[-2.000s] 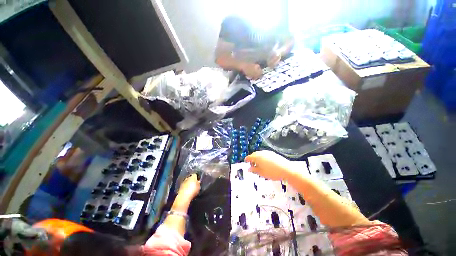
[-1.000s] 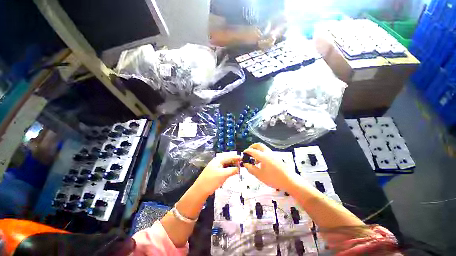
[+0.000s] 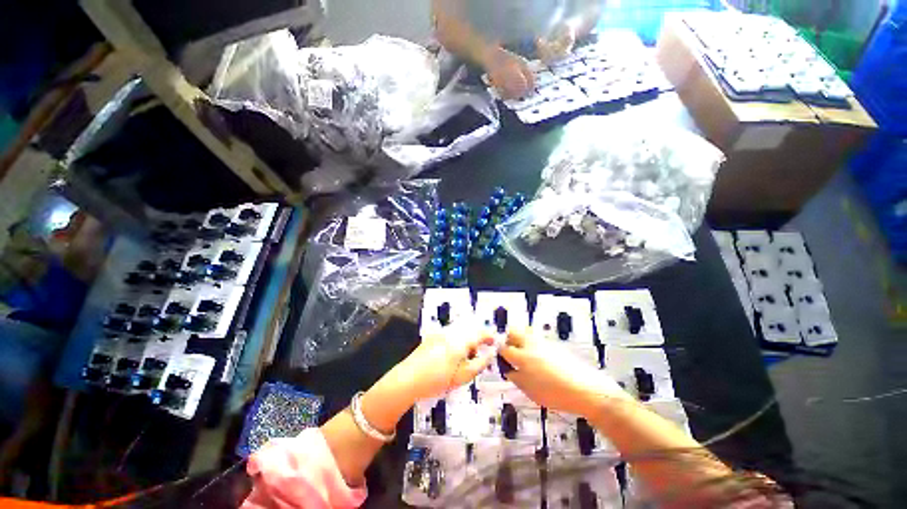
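White square plates with dark centre parts lie in close rows in front of me. My left hand and my right hand are low over the upper rows. Their fingertips nearly meet just below the second plate of the far row. A dark spot shows between the fingertips, but I cannot tell whether it is a held part or one on a plate beneath. The hands hide parts of several plates. Small blue-and-black parts stand in short rows beyond the plates.
A crinkled clear bag lies left, and a bag of white parts right. A blue tray of tiny bits is near my left forearm. Filled boards stand left, another right. Another person's hands work opposite, beside a cardboard box.
Both hands have moved down from the far edge of the plates, where a small black part was between them. The far row's plates now show uncovered. Earlier, my left hand was at the clear bag.
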